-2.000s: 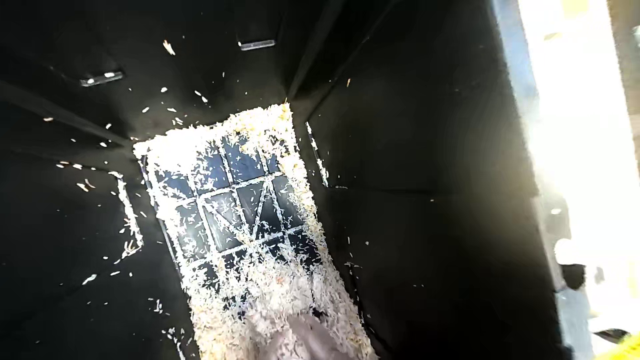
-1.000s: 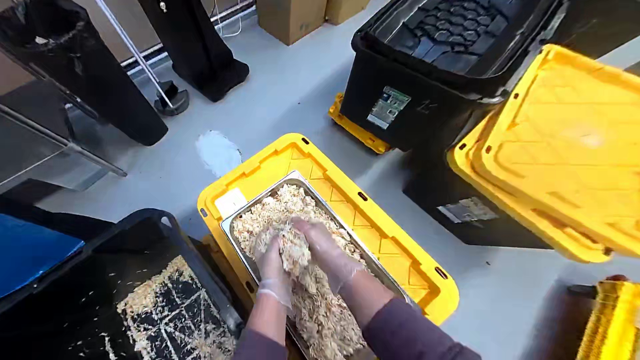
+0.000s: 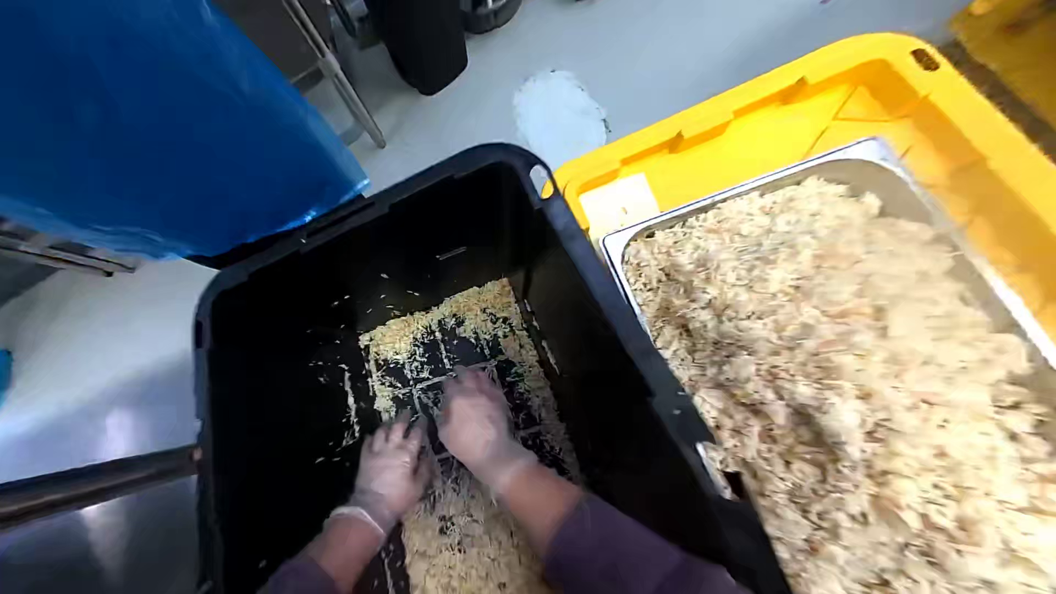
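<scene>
Both hands wear clear gloves and reach down into a deep black plastic tote (image 3: 577, 239). My left hand (image 3: 392, 470) is low over the tote's floor, fingers spread, at the left edge of a layer of pale shredded material (image 3: 478, 536). Just right of it and a little farther in, my right hand (image 3: 474, 421) is over the ribbed floor, its fingertips blurred. Neither hand shows a clump in it, though the undersides are hidden. To the right, a steel pan (image 3: 874, 153) holds a large heap of the same shreds (image 3: 808, 346).
The pan rests in an upturned yellow lid (image 3: 742, 115) against the tote's right side. A blue plastic sheet or bag (image 3: 165, 124) hangs over the tote's far left corner. Metal legs (image 3: 338, 74) and a black container (image 3: 421, 41) stand on the grey floor behind.
One second ago both hands held a clump of shreds above the steel pan; now they are down inside the black tote. The view has swung left and closer to the tote.
</scene>
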